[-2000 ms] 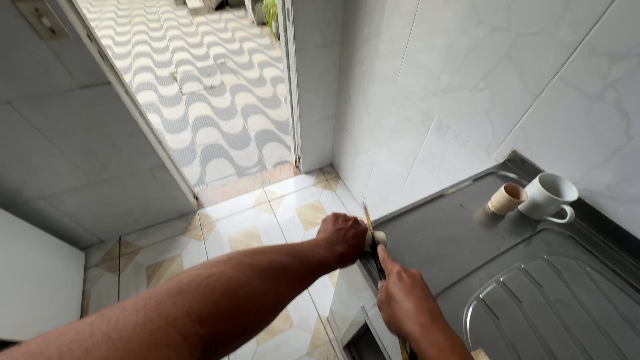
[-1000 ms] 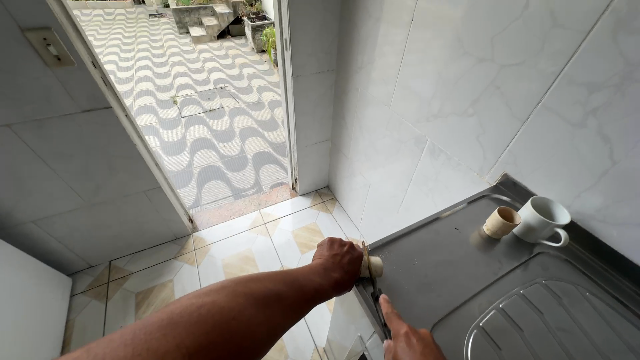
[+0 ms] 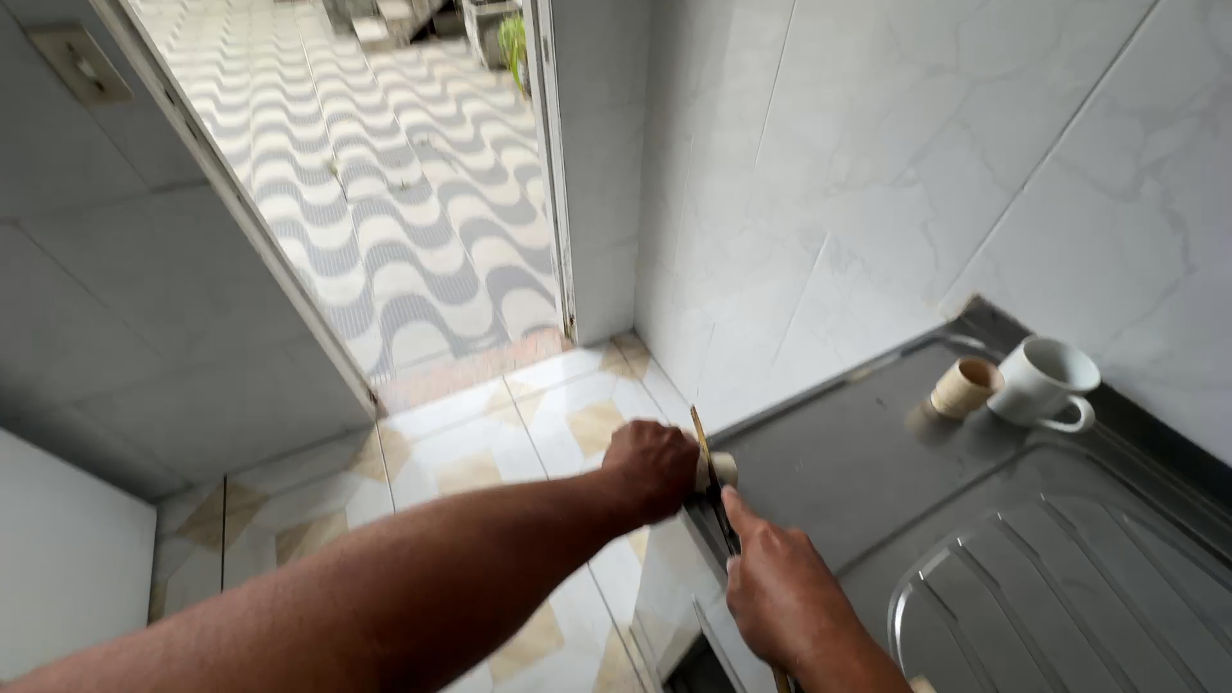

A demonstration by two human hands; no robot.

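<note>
My left hand [image 3: 654, 470] is closed around a pale cylindrical piece [image 3: 720, 470] at the left edge of the metal sink top [image 3: 818, 481]; most of the piece is hidden by the fingers. My right hand [image 3: 780, 587] grips the handle of a knife [image 3: 712, 472], its index finger stretched along it. The narrow blade lies across the pale piece, close beside my left knuckles. Whether the blade has entered the piece cannot be told. Farther right on the sink top, a small beige cup [image 3: 965, 388] stands beside a white mug [image 3: 1044, 380].
The ribbed drainboard [image 3: 1049, 587] is at the lower right. Marble-look tiles [image 3: 866, 173] cover the wall behind. A doorway opens onto wavy-patterned paving [image 3: 414, 212]. A white panel [image 3: 72, 549] stands at the lower left, by the tiled floor.
My right hand and the knife have shifted a little against the pale piece. My left hand keeps its hold on it at the sink edge.
</note>
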